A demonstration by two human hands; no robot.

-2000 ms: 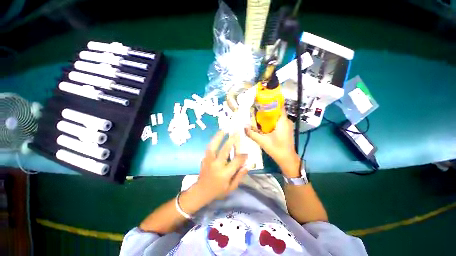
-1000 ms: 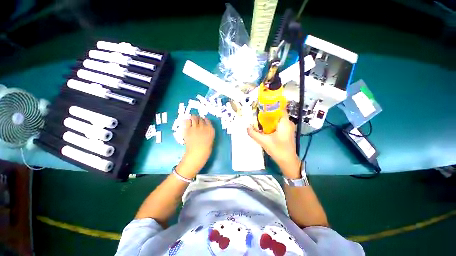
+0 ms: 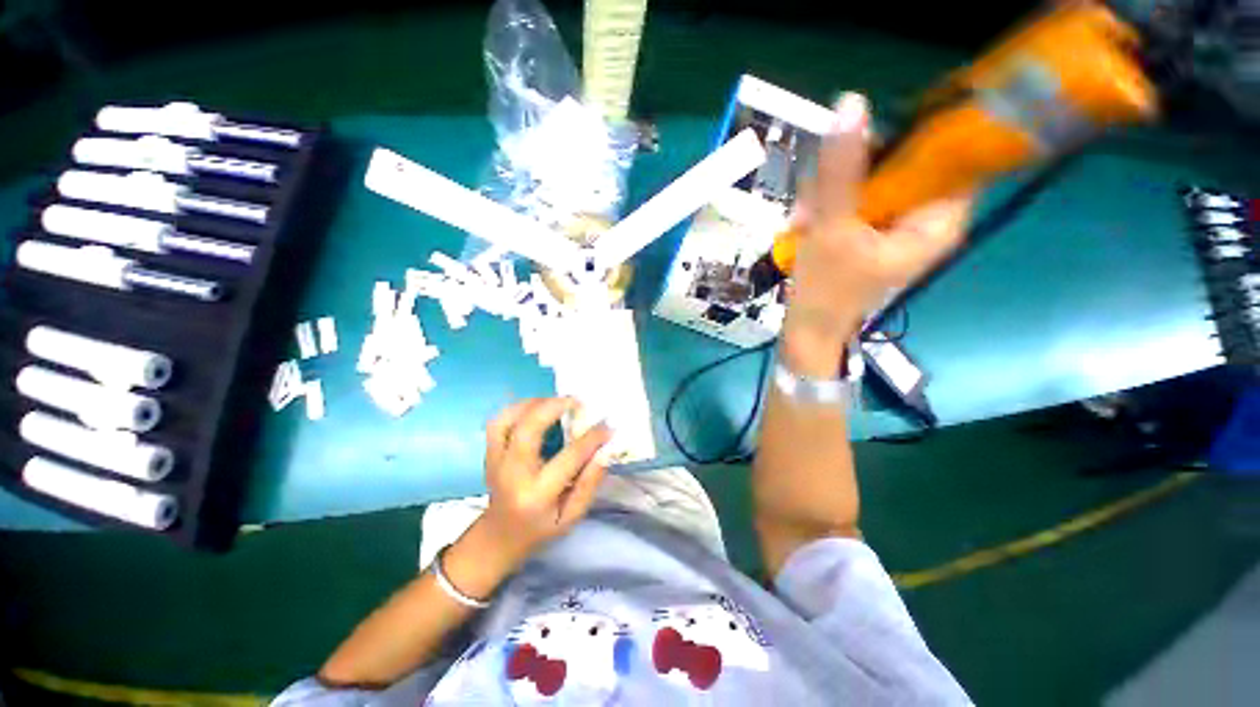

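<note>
White tripod leg assembly (image 3: 456, 210) lies on the mat, two arms spread up and outward from the hub, a wide white piece pointing toward me. My left hand (image 3: 542, 463) is at that piece's near end, thumb and fingertips close together; something white shows between them, too unclear to tell as a separate part. My right hand (image 3: 877, 256) is raised right of the assembly, around the orange electric screwdriver (image 3: 1016, 111), which slants to the upper right, blurred, its nose end partly hidden by the hand. Small white pieces (image 3: 394, 352) lie in a loose heap left of the hub.
Black foam tray (image 3: 228, 373) with white handles and tubes stands left. Clear plastic bag (image 3: 553, 131) lies behind the hub. Screw feeder (image 3: 732, 256) and its cable are right of the legs, partly behind my right arm. Power adapter (image 3: 898, 376) lies near the bench edge. Another rack (image 3: 1227, 263) is far right.
My right hand has lifted the screwdriver off the hub toward the upper right. My left hand has left the heap of small pieces for the assembly's near end. The view has shifted right.
</note>
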